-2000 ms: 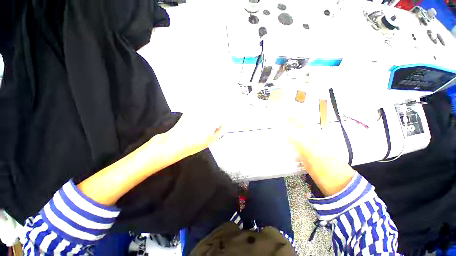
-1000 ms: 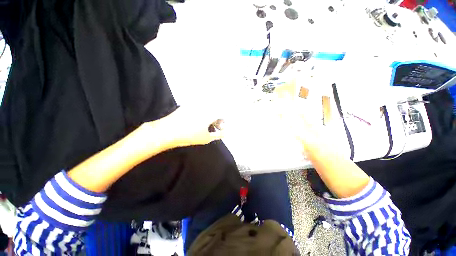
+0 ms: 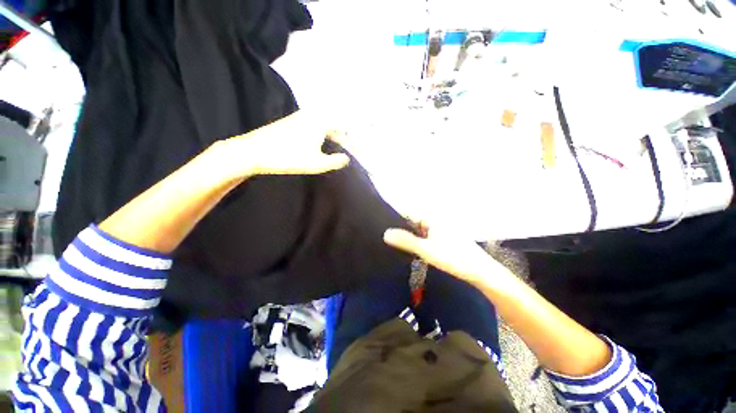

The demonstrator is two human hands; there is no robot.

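A large black garment (image 3: 202,73) hangs over the left of the table and down the near edge. My left hand (image 3: 278,149) lies over it, with dark cloth pinched between thumb and fingertips. My right hand (image 3: 444,252) is at the table's front edge, thumb and fingers on the garment's right edge. The cloth edge runs between the two hands. The presser foot and needle area (image 3: 440,98) of the white sewing machine is beyond my hands, not touched. Overexposure hides fine detail around the fingertips.
Two black bands (image 3: 575,157), tan pieces (image 3: 548,145) and a thin reddish item (image 3: 601,156) are on the machine bed. A control panel (image 3: 686,68) is at right. Dark cloth (image 3: 646,298) hangs below. A blue bin (image 3: 214,363) and scraps (image 3: 282,347) are below left.
The view has shifted, so the machine sits higher. My right hand has come from the machine bed toward me and left, onto the garment's edge. My left hand still pinches cloth.
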